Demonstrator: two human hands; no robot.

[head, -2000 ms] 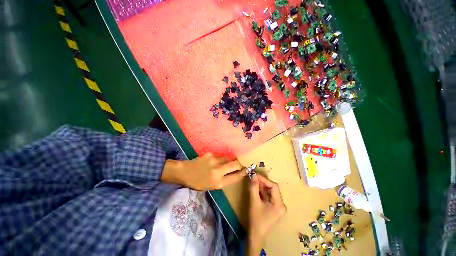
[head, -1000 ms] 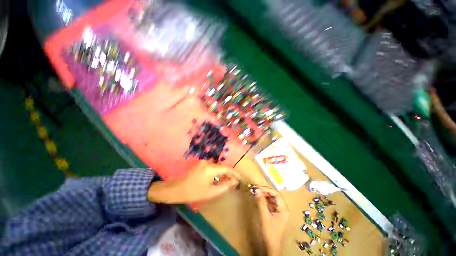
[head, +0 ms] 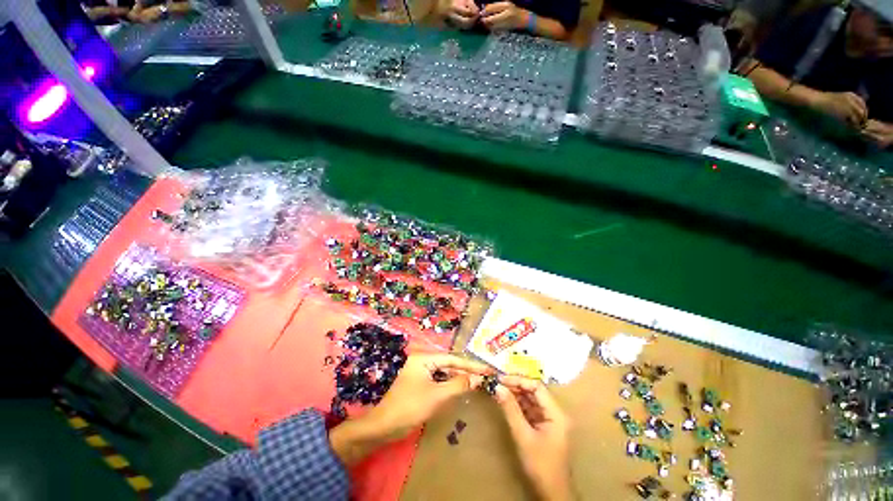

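Observation:
My left hand (head: 421, 391) and my right hand (head: 534, 421) meet above the tan work board (head: 568, 445). A tiny dark board module (head: 489, 385) is pinched between their fingertips. Another small dark piece (head: 441, 375) shows at my left fingers. A dense heap of black plastic parts (head: 368, 362) lies on the red mat (head: 279, 367), just left of my left hand. A few loose black parts (head: 456, 432) lie on the board below my hands. Joined units (head: 646, 426) are spread on the board at right.
Board modules (head: 401, 264) lie behind the black heap. A pink-purple tray (head: 211, 313) with mixed parts is at left, a clear blister tray (head: 250, 210) behind it. A white card (head: 548, 342) and white bottle (head: 623, 348) lie beyond my hands. People's hands (head: 499, 16) show across the green bench.
The view has swung up and leftward, showing the far bench, trays and other people. My hands have come together at the module; a second ago they were slightly apart.

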